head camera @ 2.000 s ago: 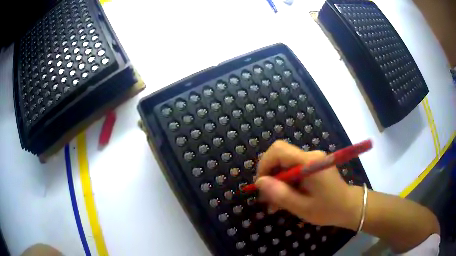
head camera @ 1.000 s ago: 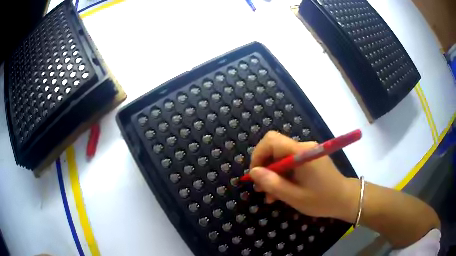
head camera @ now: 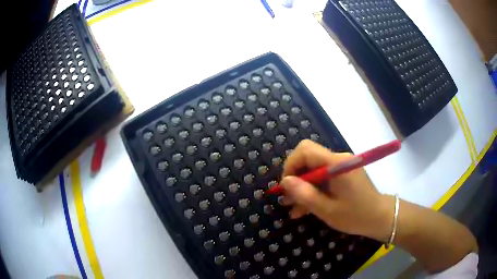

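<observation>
A black working tray (head camera: 163, 210) with rows of round pockets lies tilted in front of me, its lower edge cut off by the picture. Small round silvery parts (head camera: 186, 173) sit in its pockets. My right hand (head camera: 335, 190) is over the tray's right half and holds a red marker pen (head camera: 376, 152) between thumb and fingers. The pen's tip is at a part near the tray's middle; I cannot tell if it touches. The hand hides several pockets. Of my left hand, at most a small blurred patch shows at the bottom left edge; I cannot identify it.
A stack of filled trays (head camera: 71, 131) stands at the left on a cardboard base (head camera: 124, 107). Another stack (head camera: 381, 71) stands at the right. A red marker cap (head camera: 98, 155) lies below the left stack. A thin blue pen or stick (head camera: 267, 7) lies at the top. Yellow and blue tape marks the tabletop.
The whole view has shifted, so the trays appear further left. My right hand has moved over the tray with the pen, its tip now at another part.
</observation>
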